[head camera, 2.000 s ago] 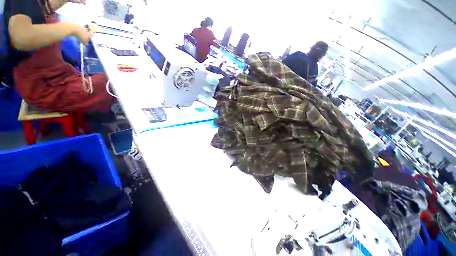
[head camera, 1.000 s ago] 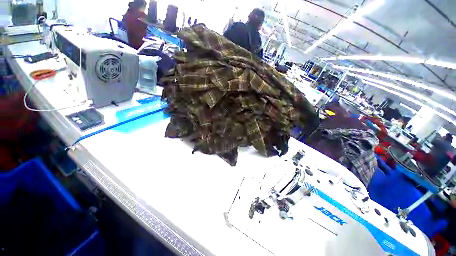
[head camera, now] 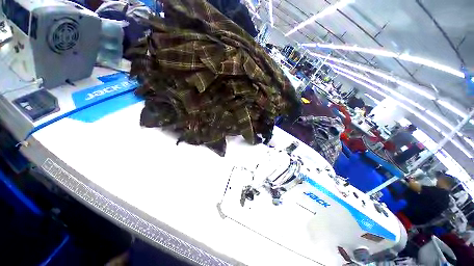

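A heap of brown-olive plaid garments (head camera: 208, 72) lies crumpled on the white machine table (head camera: 130, 156), behind and left of the needle area. The white sewing machine (head camera: 332, 223) with blue stripe and "JACK" lettering stands at the lower right. Its needle and presser foot cluster (head camera: 275, 179) shows no cloth under it. Neither of my hands can be made out. A small, dim, brownish patch at the bottom edge, left of centre, is too cut off to identify.
A neighbouring grey-white machine end with a round vent (head camera: 65, 41) stands at the upper left, beside a small dark panel (head camera: 36, 104). A printed ruler (head camera: 124, 213) runs along the table's front edge. Blue crates (head camera: 358, 169) and grey checked cloth (head camera: 325, 135) lie beyond. A person (head camera: 429, 200) is at the right.
The view has swung right and moved nearer the table. The heap and neighbouring machine now show further left, and more of the JACK machine shows. The person in red at the left has left the picture.
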